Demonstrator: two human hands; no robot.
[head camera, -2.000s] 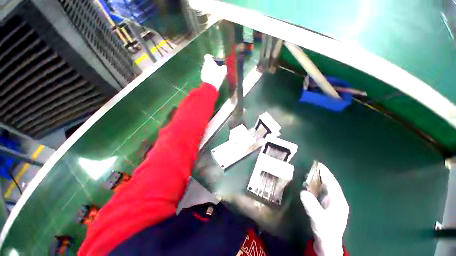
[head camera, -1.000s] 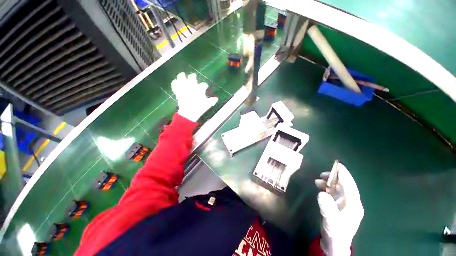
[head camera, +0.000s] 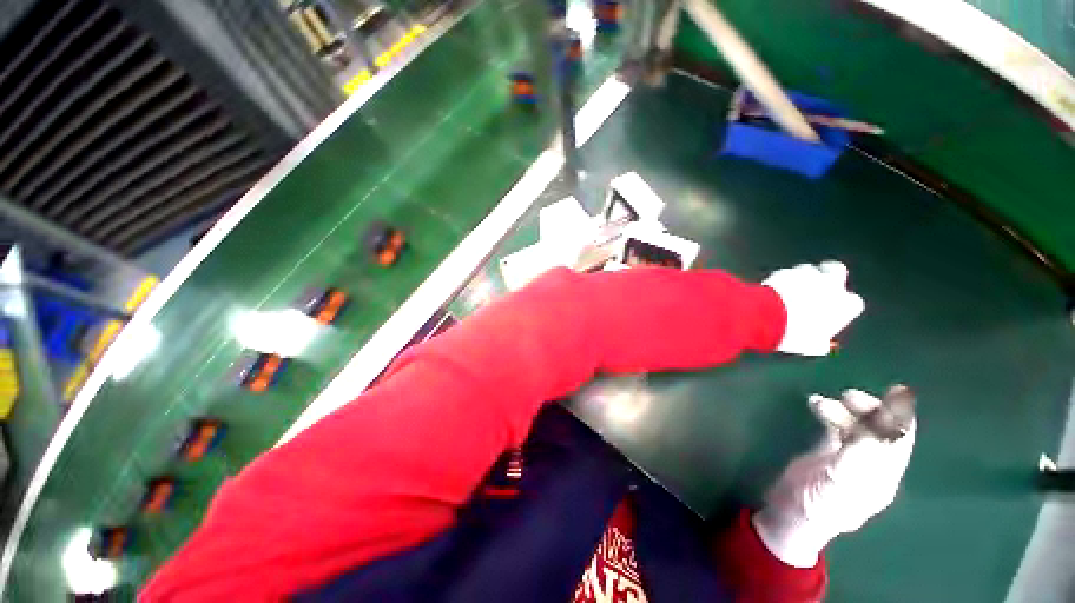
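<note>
My left hand (head camera: 813, 309), in a white glove, is over the table to the right. Its fingers are curled around a component that they almost hide; only a small orange edge (head camera: 835, 346) shows below them. My right hand (head camera: 843, 477), also gloved, is nearer my body, palm up, and holds a thin grey-brown plate (head camera: 884, 415), blurred. The angled white fixture (head camera: 564, 230) lies beside the rail. The upright white fixture (head camera: 672, 245) shows only its far end; my left sleeve covers the rest.
The green conveyor (head camera: 295, 236) curves along the left with several spaced dark-and-orange components (head camera: 327, 306). A metal post (head camera: 566, 118) stands at the rail. A blue bin (head camera: 784, 144) with a pale rod sits at the table's far edge.
My left hand has moved from over the conveyor across the fixtures to the right side of the table, and its spread fingers have curled. The right hand still holds the plate, now tilted differently.
</note>
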